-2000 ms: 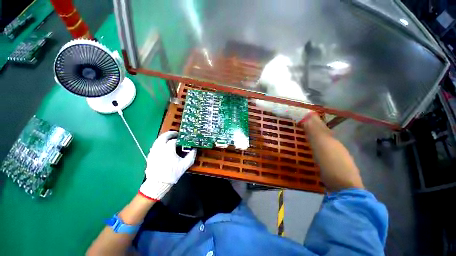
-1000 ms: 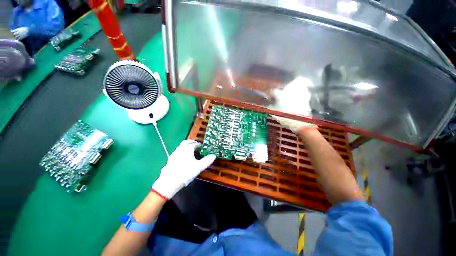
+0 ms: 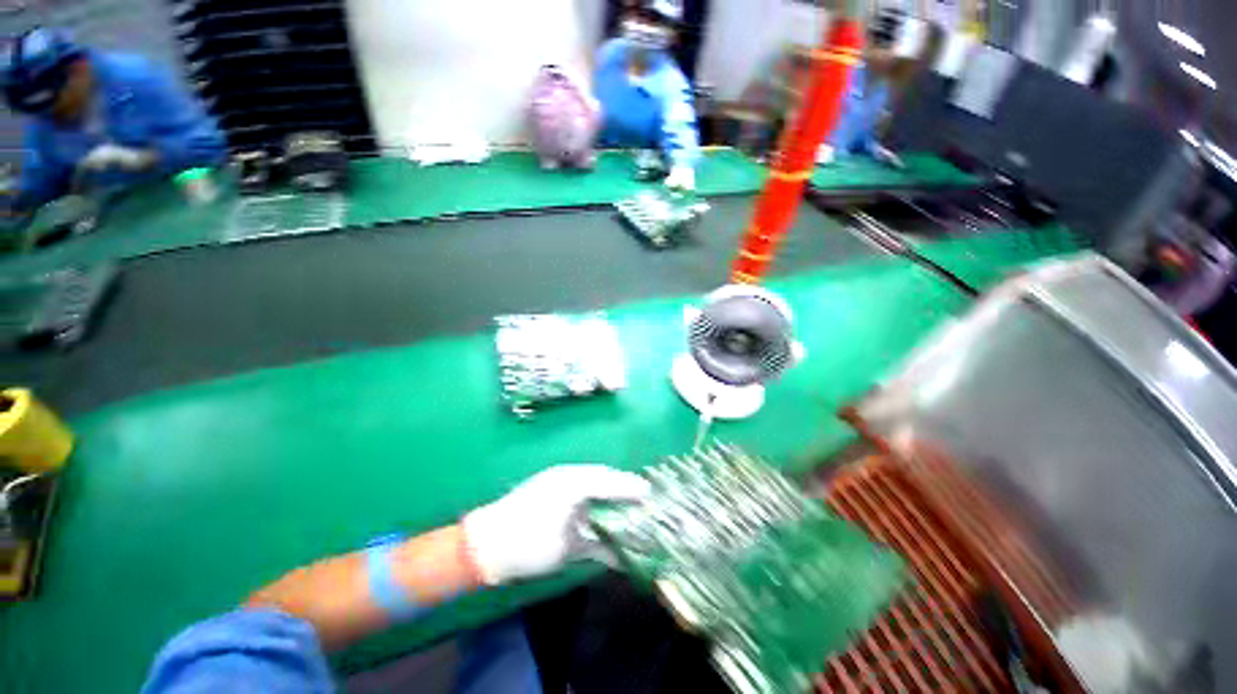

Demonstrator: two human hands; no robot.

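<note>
My left hand, in a white glove with a blue band on the wrist, grips the left edge of a green circuit board. The board is blurred and tilted, in front of the orange-brown slotted tray. A blurred white patch shows at the lower right by the clear shield; I cannot tell whether it is my right glove or a reflection. My right hand is not clearly in view.
Another circuit board lies on the green bench beside a white fan. A grey conveyor runs behind, carrying boards. An orange-red pole stands behind the fan. A yellow container is at left. People in blue sit opposite.
The view has swung left towards the conveyor. My left hand has lifted the circuit board off the tray and moved it left. My right forearm has gone out of view.
</note>
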